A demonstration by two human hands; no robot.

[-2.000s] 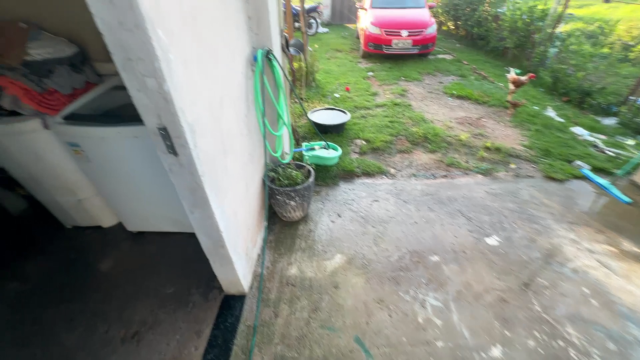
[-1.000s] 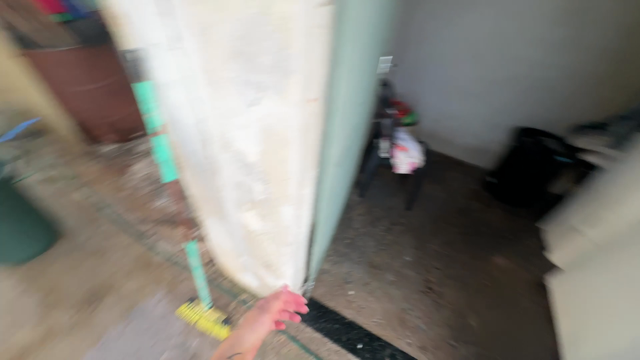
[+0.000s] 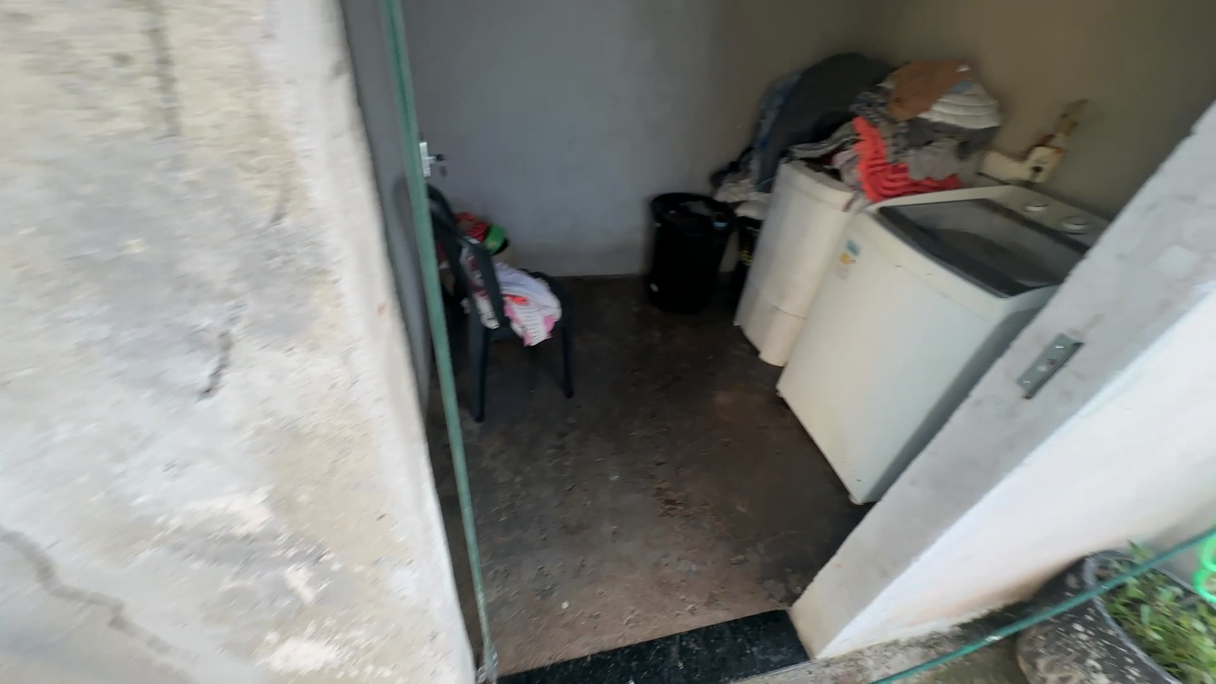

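Observation:
Neither of my hands shows in the current head view. Through the doorway stands a white top-loading washing machine (image 3: 855, 351) with a dark lid. Beside it a second white appliance (image 3: 793, 256) bears a heap of clothes (image 3: 912, 133). A dark plastic chair (image 3: 482, 313) with a white and pink cloth (image 3: 524, 302) on it stands at the left. Near the back wall is a black bin (image 3: 688, 249). The green edge of a door (image 3: 432, 285) runs along the left of the opening.
A dark stone threshold (image 3: 693, 651) crosses the doorway between a rough pale wall (image 3: 190, 342) and a white door jamb (image 3: 988, 418) with a metal strike plate (image 3: 1050, 365). At the lower right, a green hose (image 3: 1035, 613) passes in front of a potted plant (image 3: 1154, 608).
The view has swung round to face the doorway. One second ago a hand reached near the wall's foot by a yellow broom; hand and broom are now out of view.

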